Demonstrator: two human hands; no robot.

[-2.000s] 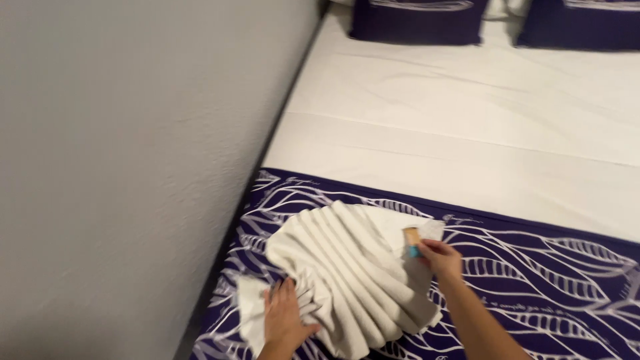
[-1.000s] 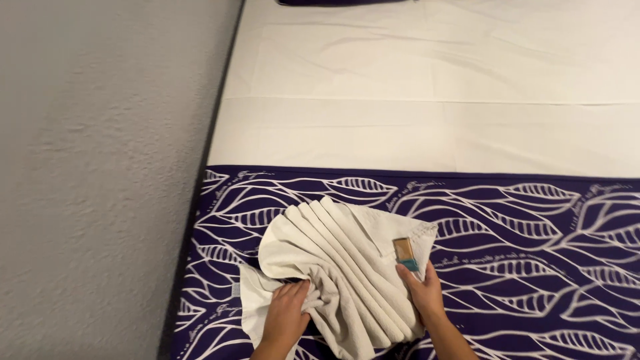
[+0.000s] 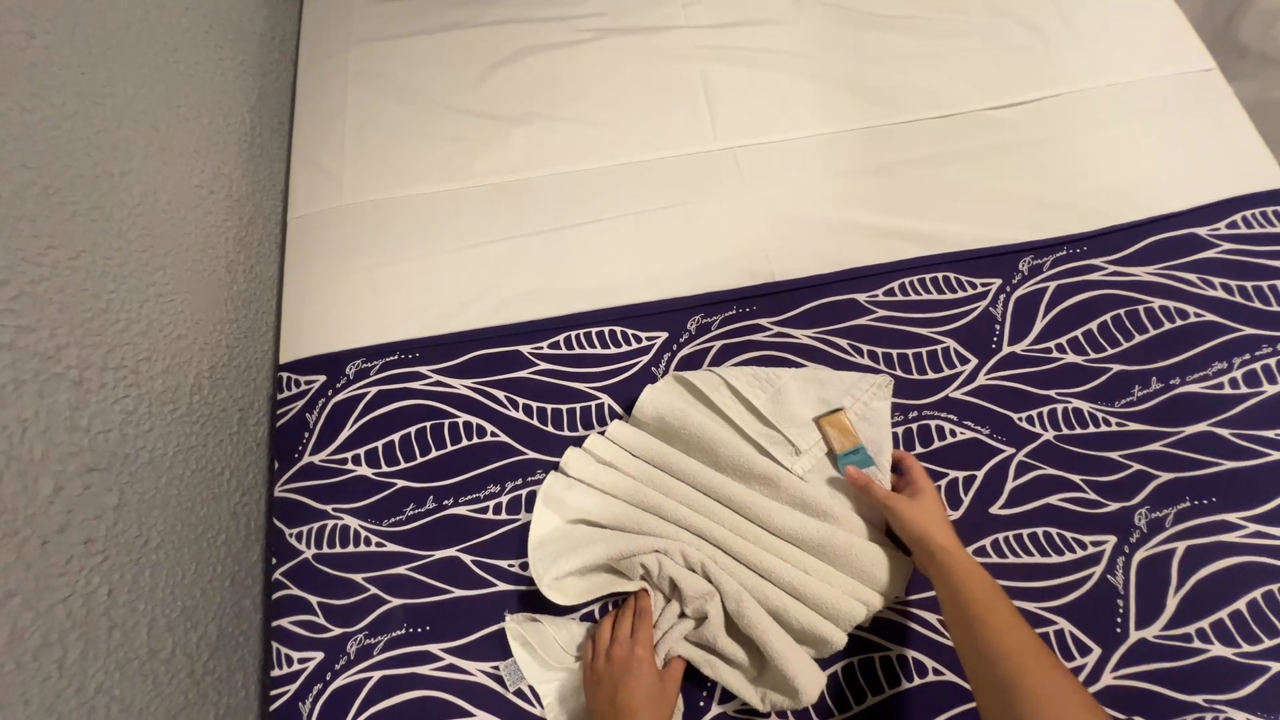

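A white towel (image 3: 720, 520), pleated into a fan shape, lies on a purple bed runner (image 3: 450, 590) with white leaf patterns. My left hand (image 3: 630, 655) grips the gathered, narrow part of the towel near its lower left. A small flat end of the towel with a tag spreads out left of that hand. At the towel's right corner, my right hand (image 3: 905, 500) pinches the cloth, its thumb at the lower edge of a small packet (image 3: 843, 438) with a gold-brown top and a teal band. The packet rests against the towel; its lower end is partly hidden.
A white sheet (image 3: 700, 170) covers the bed beyond the runner. A grey textured wall (image 3: 130, 350) runs along the bed's left side. Part of a light grey surface (image 3: 1240, 50) shows past the bed's far right edge.
The towel's right corner and my right hand have turned upward relative to the rest of the towel. My left hand stays at the gathered part. The view has shifted and the pillows are out of sight.
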